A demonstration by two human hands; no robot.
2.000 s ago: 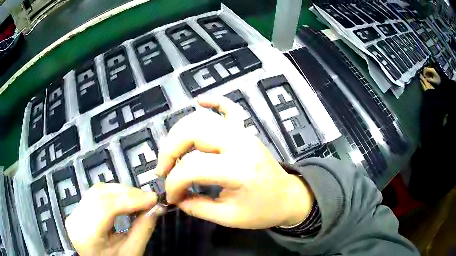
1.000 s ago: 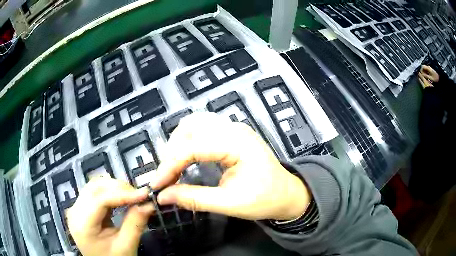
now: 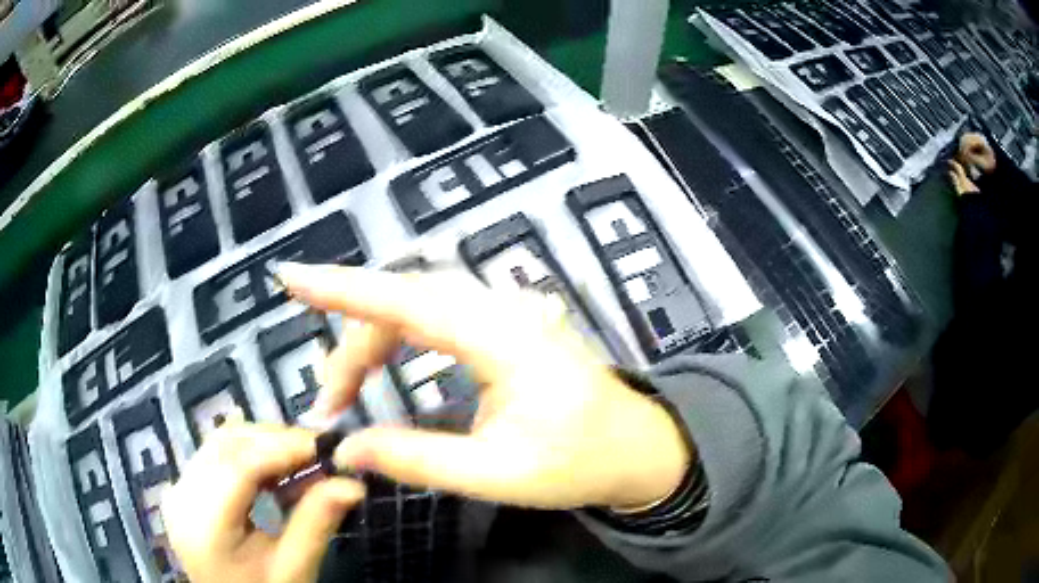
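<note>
My left hand (image 3: 245,501), cut off by the bottom edge, pinches a small dark adhesive pad (image 3: 328,451) between thumb and fingertips. My right hand (image 3: 513,399) is beside it, its thumb tip at the pad and its index finger stretched out to the left over the housings. A dark gridded sticker sheet (image 3: 399,530) shows below my hands, partly hidden. Black phone housings (image 3: 644,268) lie in rows in a whitish tray (image 3: 382,188) under and beyond my hands; some lie crosswise.
Glossy black gridded sheets (image 3: 786,228) lie right of the tray. A metal post (image 3: 630,57) stands behind them. Another tray of housings (image 3: 849,91) is at the upper right, with another person's hand (image 3: 971,163) and dark sleeve beside it. A green bench edge (image 3: 148,108) runs behind.
My right hand has opened from its pinch, with the index finger now extended to the left. The left hand stays low, still pinching. The other person's hand has shifted slightly.
</note>
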